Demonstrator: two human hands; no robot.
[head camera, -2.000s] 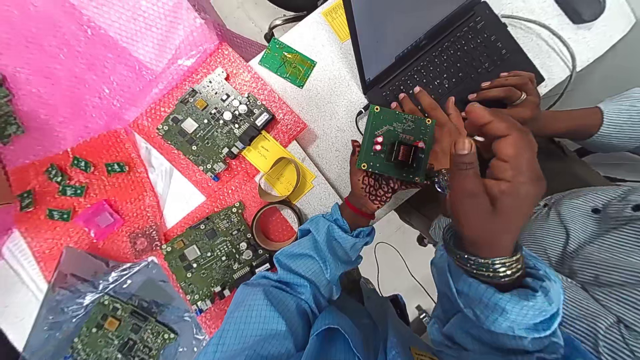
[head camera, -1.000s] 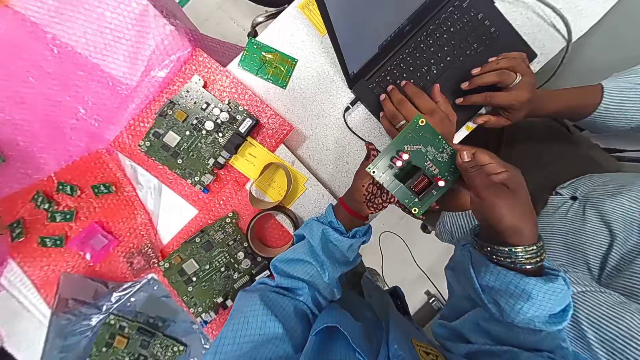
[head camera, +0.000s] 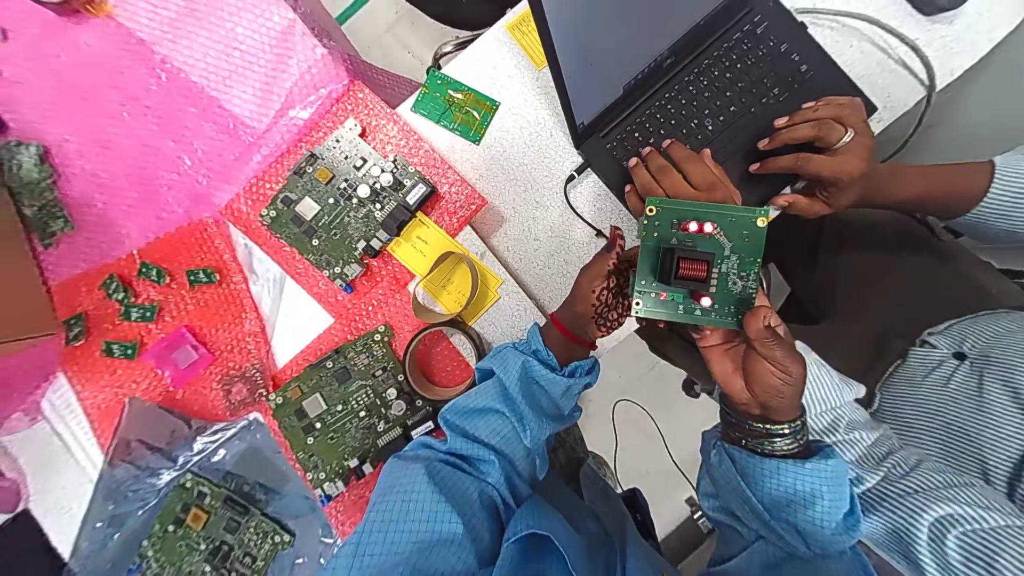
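A green circuit board (head camera: 736, 248) with a copper-wound coil in a black core and several small red-lit spots is held up between my two hands. My left hand (head camera: 602, 294), with dark patterns on the skin and a red thread at the wrist, grips its left edge; some of its fingers are hidden behind the board. My right hand (head camera: 756, 360), with bangles at the wrist, holds the lower right edge between thumb and fingers. The board partly covers a co-worker's hand (head camera: 680, 176) near the laptop.
A co-worker's other hand (head camera: 832, 156) rests at the black laptop (head camera: 712, 88). Left lie large circuit boards (head camera: 352, 200) on red bubble wrap (head camera: 444, 172), small green boards (head camera: 140, 312), tape rolls (head camera: 412, 364), a yellow card (head camera: 488, 280) and a bagged board (head camera: 212, 528). A green board (head camera: 456, 106) lies near the laptop.
My right hand was off the board with fingers raised two seconds ago, then took hold of its right side. The board, tilted one second ago, now sits straighter, and my right hand is at its lower edge.
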